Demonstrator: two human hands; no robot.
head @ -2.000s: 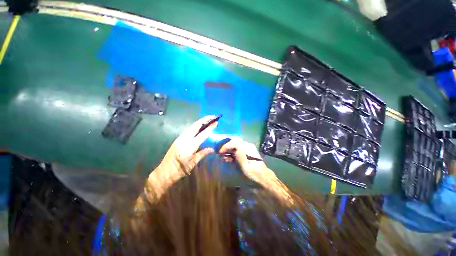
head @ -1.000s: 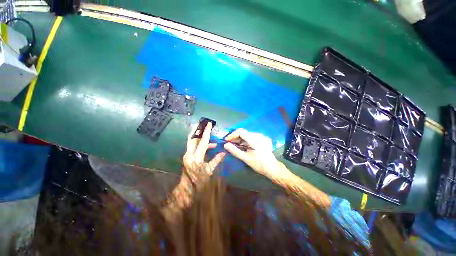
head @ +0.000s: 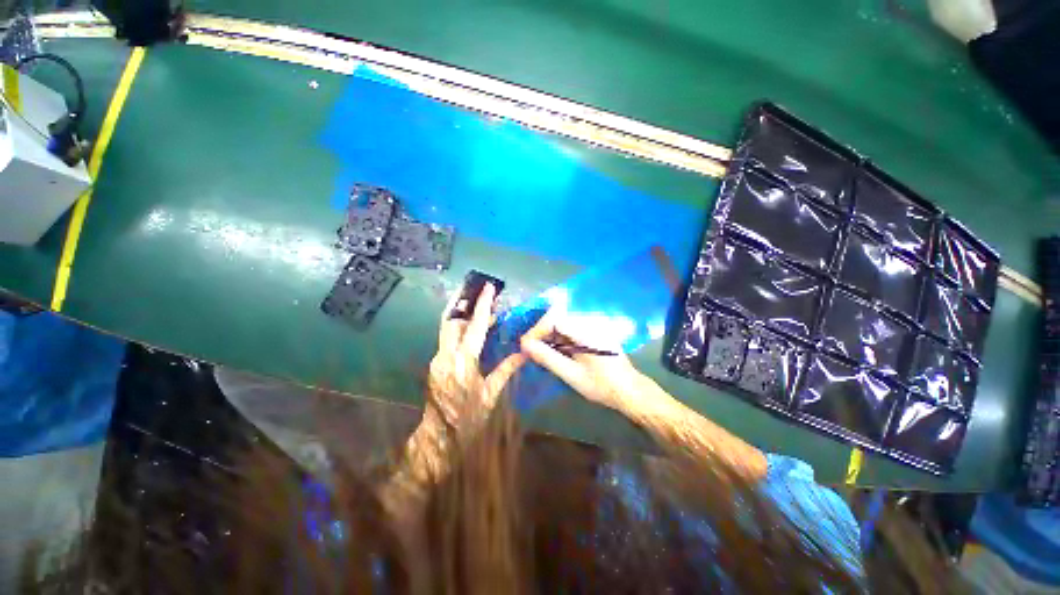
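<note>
My left hand holds a small black plastic housing upright between its fingers, at the lower edge of the blue film. My right hand holds a thin dark pen-like tool that points to the right. My two hands are close together, and a blue film sheet lies or is held between them and reaches right to the black tray. A narrow brown strip shows at that sheet's far end. Hair covers the bottom of the view.
Several black housings lie overlapping on the green bench to the left. A large black tray at the right has housings in its near-left pockets. More blue film lies behind. A white device with cables stands far left.
Compared with two seconds ago, the view has shifted left and the black housing now shows in my left fingers. Since one second ago, the sheet by my right hand has shifted and reflects more light.
</note>
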